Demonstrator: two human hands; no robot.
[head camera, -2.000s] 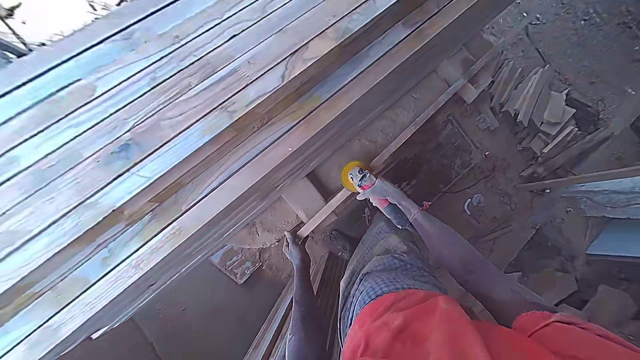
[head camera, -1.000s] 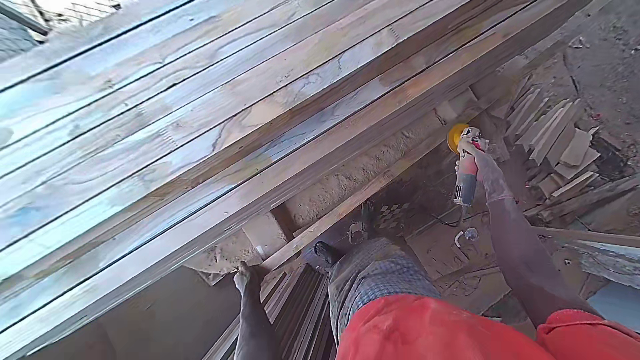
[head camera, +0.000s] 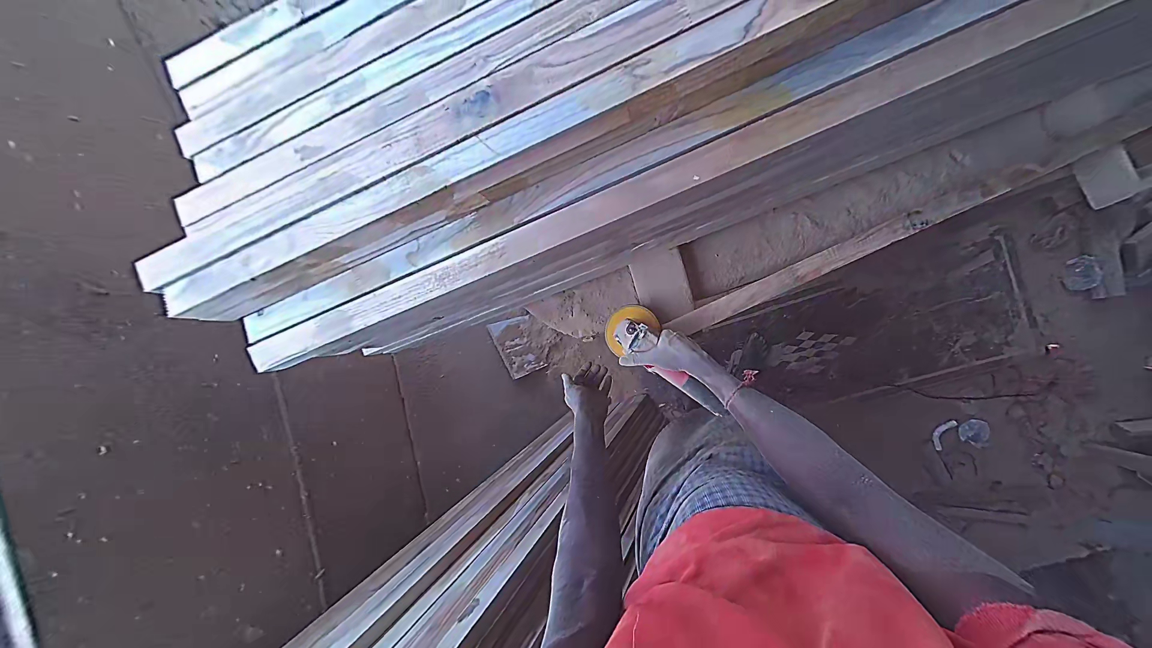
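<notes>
My right hand (head camera: 673, 354) is closed around an angle grinder (head camera: 688, 385) with a round yellow disc (head camera: 631, 329), near the middle of the view. The disc is at the near end of a narrow wooden strip (head camera: 801, 268), beside a short wood block (head camera: 661, 281). To the left of the grinder, my left hand (head camera: 588, 389) is spread with its fingers apart and holds nothing. Whether the disc spins or touches the strip, I cannot tell.
A stack of long planks (head camera: 468, 180) runs across the top, its stepped ends at the left. More long boards (head camera: 486, 549) lie beside my legs. A small square piece (head camera: 518, 346) lies on the dusty floor (head camera: 180, 468). At the right are a clear round object (head camera: 974, 433) and scraps.
My right hand has brought the grinder back from far along the strip to its near end. My left hand has let go of the strip. The view has shifted left.
</notes>
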